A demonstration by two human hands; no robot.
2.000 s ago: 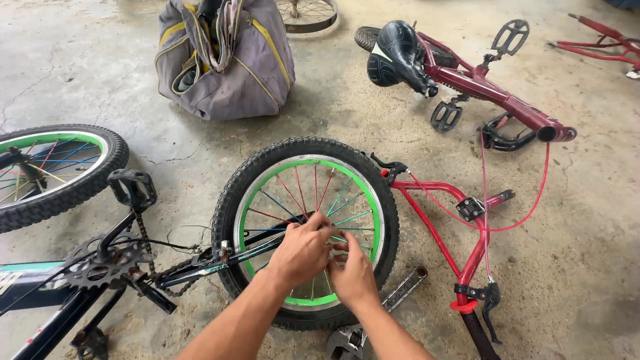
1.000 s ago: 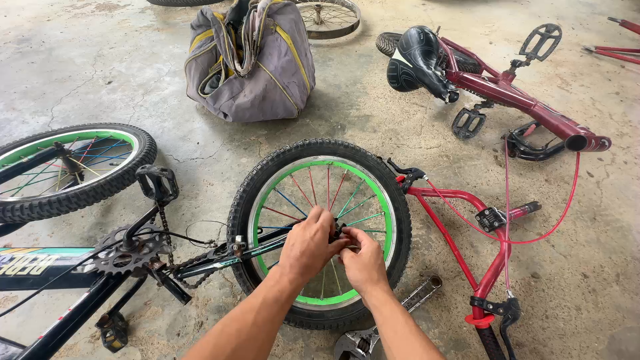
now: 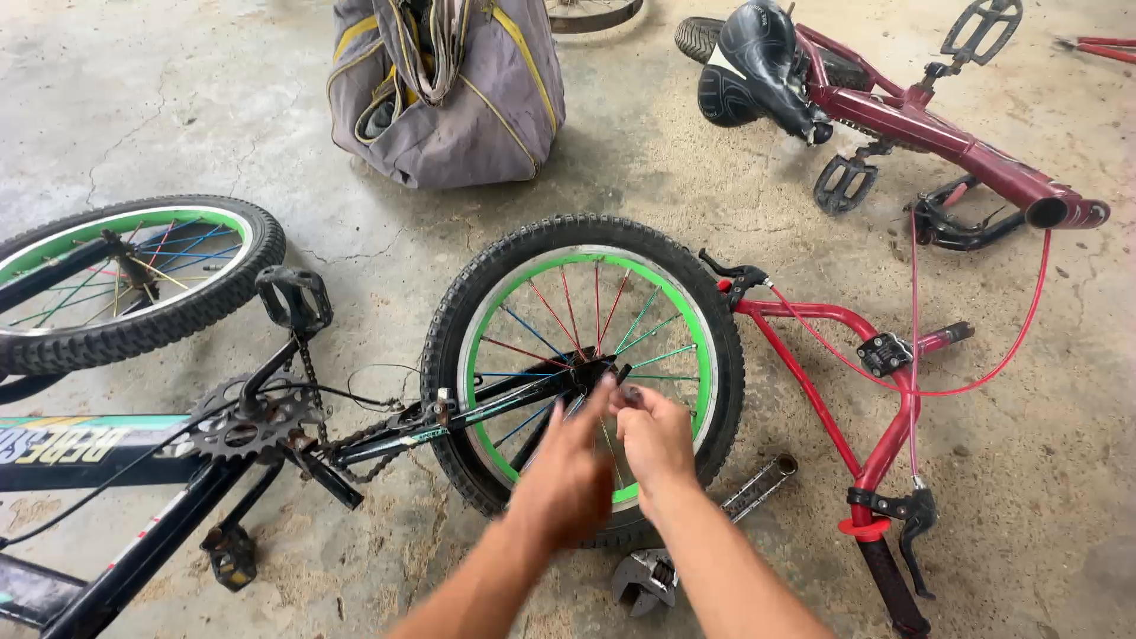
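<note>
A bicycle wheel with a green rim [image 3: 710, 355] and multicoloured spokes lies flat, joined to the black bicycle frame [image 3: 497, 406]. Above its lower half is my left hand [image 3: 568, 470], blurred, index finger extended beside the wheel's axle end; whether it holds anything cannot be told. My right hand [image 3: 654, 435] pinches a small dark part [image 3: 632, 396] between thumb and fingertips, just right of the hub. An adjustable wrench [image 3: 646, 581] lies on the floor below the wheel, partly behind my right forearm. The chainring [image 3: 240, 426] and chain are left of the wheel.
Red handlebars [image 3: 803, 382] with brake levers and cables lie close on the right. Behind them is a dark red bicycle frame [image 3: 941, 133] with a black saddle [image 3: 754, 67]. A grey bag [image 3: 479, 133] stands at the back. The other green-rimmed wheel [image 3: 253, 266] lies at left.
My hands were close together over the hub a second ago; my left hand has since moved a little down and left, its index finger now extended. The small dark part shows in my right fingertips.
</note>
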